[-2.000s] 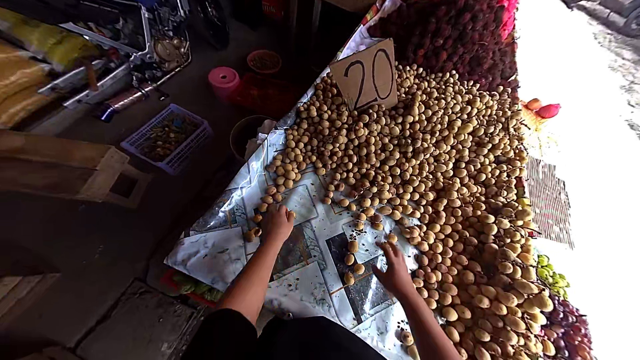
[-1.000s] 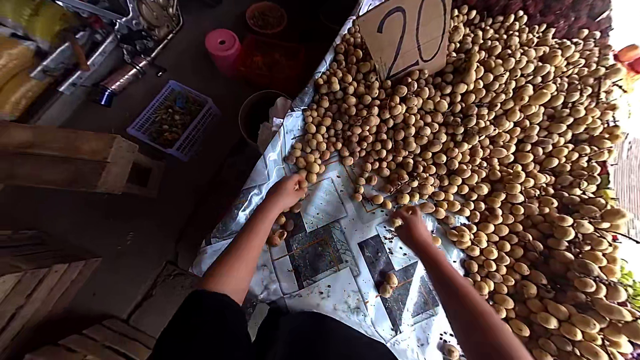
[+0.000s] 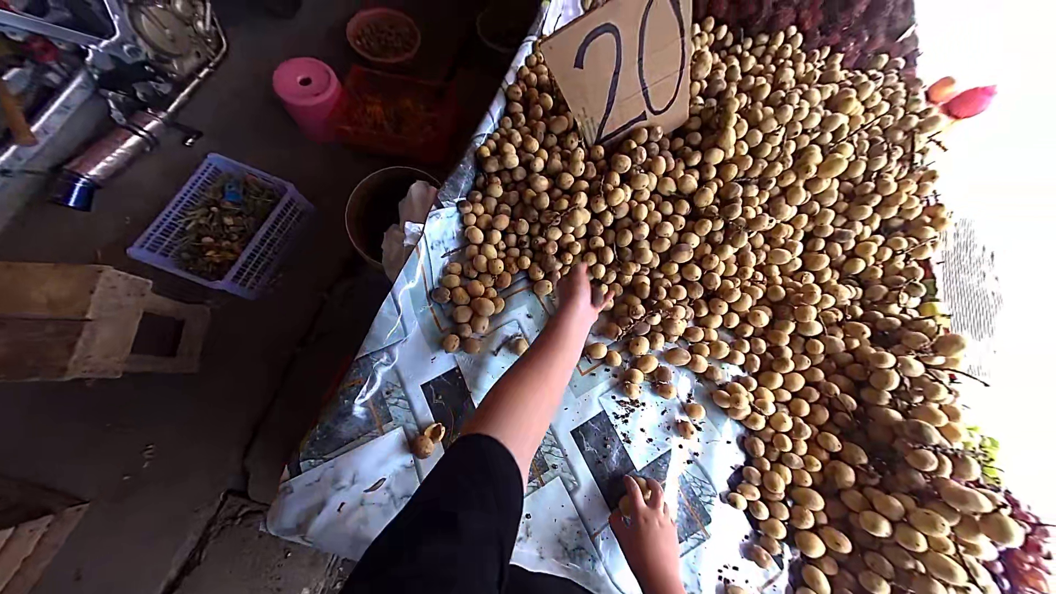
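Observation:
A large heap of tan langsat-type fruit (image 3: 742, 247) covers much of a table with a marble-patterned plastic cover (image 3: 346, 503). My left hand (image 3: 582, 293) reaches to the heap's lower edge, its fingers among the fruit; whether it grips any is hidden. Lower down, near the front edge, my right hand (image 3: 648, 524) has curled fingers around what looks like a tan fruit (image 3: 625, 506), partly hidden. Between the hands lie several loose fruit (image 3: 648, 363) and dark crumbs. An opened fruit (image 3: 427, 441) rests left of my left forearm.
A cardboard sign (image 3: 623, 70) with handwritten digits stands in the heap. Dark red fruit (image 3: 850, 25) lies behind. On the floor at left are a purple plastic crate (image 3: 285, 231), a pink roll (image 3: 307, 87), a bucket (image 3: 363, 219), a wooden stool (image 3: 103, 322) and a metal engine part (image 3: 124, 148).
My left hand has moved right and forward along the heap's edge. My right hand has drawn back from the heap toward the table's front edge. The view has shifted.

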